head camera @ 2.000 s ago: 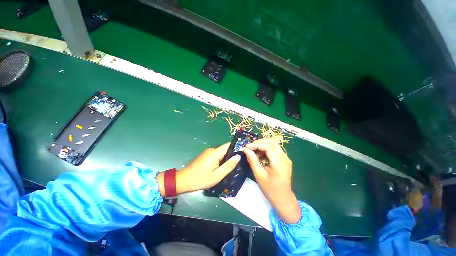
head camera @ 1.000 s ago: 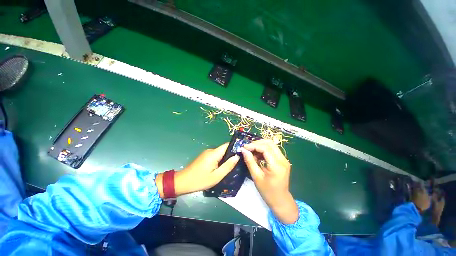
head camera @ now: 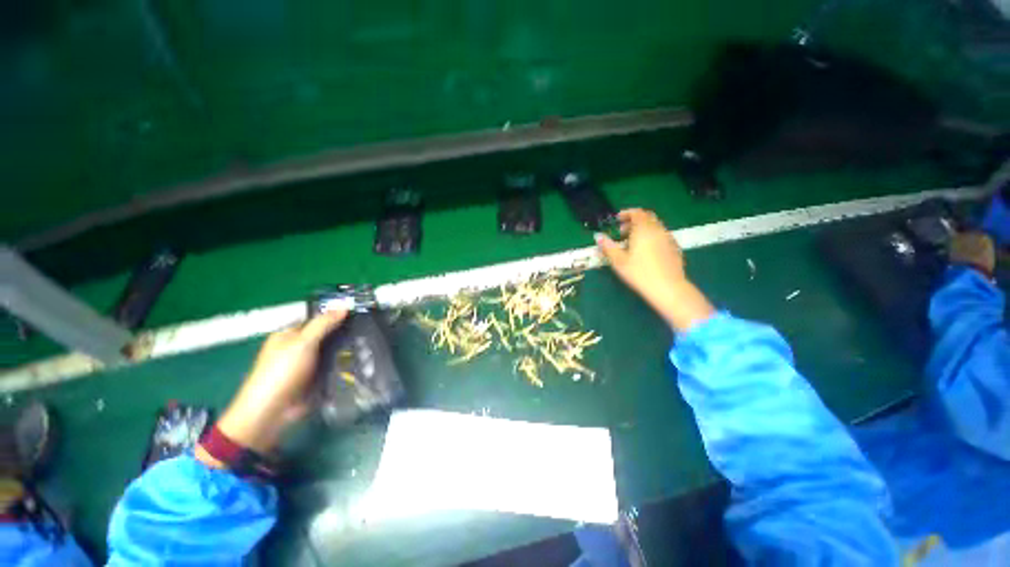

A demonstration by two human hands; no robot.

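My left hand (head camera: 277, 377) holds a black phone mid-frame (head camera: 360, 377) by its left side, with the board end toward the rail. My right hand (head camera: 648, 260) reaches over the white rail; its thumb and fingertips are at the near end of a phone on the belt (head camera: 583, 197). Blur hides whether they grip it. A tangle of cream-yellow strands (head camera: 526, 321) lies between my hands beside the rail. A blank white sheet (head camera: 498, 465) lies on the bench in front of me.
The white-edged rail (head camera: 465, 282) separates bench and green belt. More phones (head camera: 398, 224) lie on the belt. Another phone (head camera: 177, 430) lies on the bench left of my left wrist. A grey post (head camera: 55, 305) stands left. A neighbour's blue sleeve (head camera: 969, 332) is at right.
The view has turned. My right hand has left the held phone and reached out to the belt. My left hand has moved the phone left, off the white sheet, which now shows fully.
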